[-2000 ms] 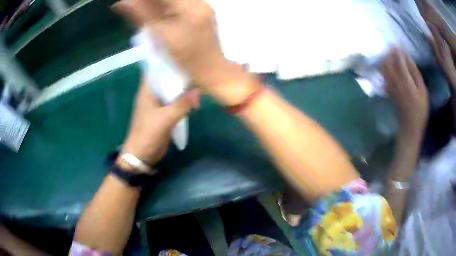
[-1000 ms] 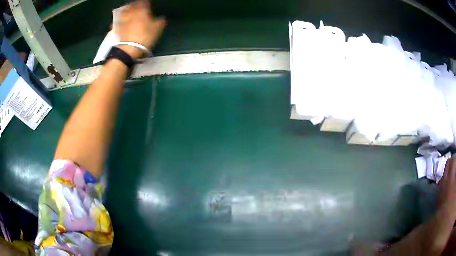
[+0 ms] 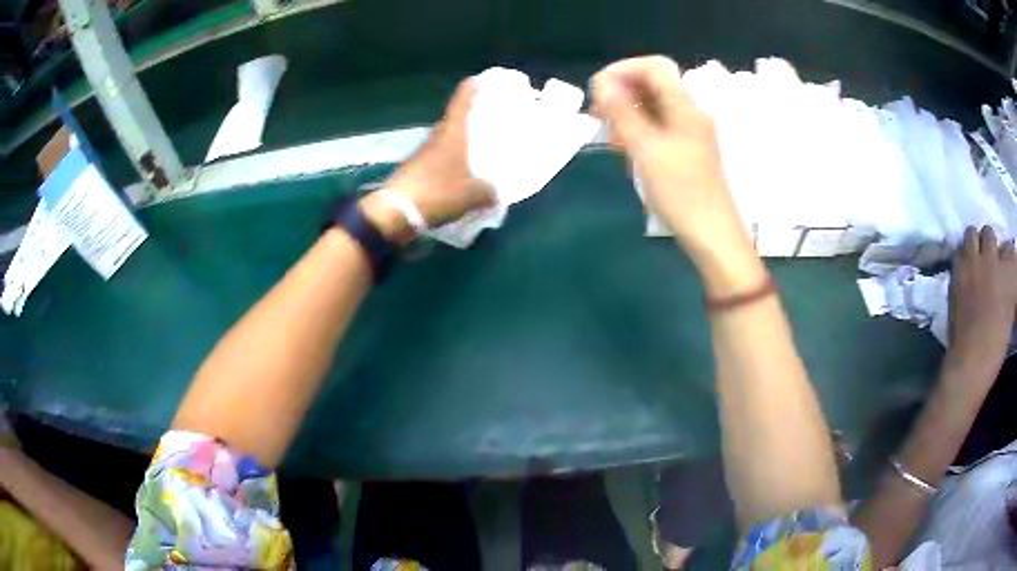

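Note:
My left hand (image 3: 441,167) holds a bunch of white wrinkled sleeves (image 3: 519,136) above the pale rail, with the flared end up. How many pieces it holds I cannot tell. My right hand (image 3: 658,117) is just right of the sleeves, fingers bent, in front of the left end of the row of white cartons with sleeved tops (image 3: 803,145). Its fingertips are blurred, and I cannot tell whether they pinch anything. A spare white sleeve (image 3: 250,106) lies alone beyond the rail at the left.
A pale metal rail (image 3: 301,165) crosses the green bench (image 3: 446,357), with an upright post (image 3: 117,95) at left. A blue and white open carton (image 3: 95,212) stands at far left. At right, a neighbour's hand (image 3: 981,284) is by crumpled white papers (image 3: 909,296). Another person's forearm shows at lower left.
My left hand has come back from beyond the rail towards the centre and now holds white sleeves. My right hand has come into view by the carton row. The spare sleeve now lies uncovered.

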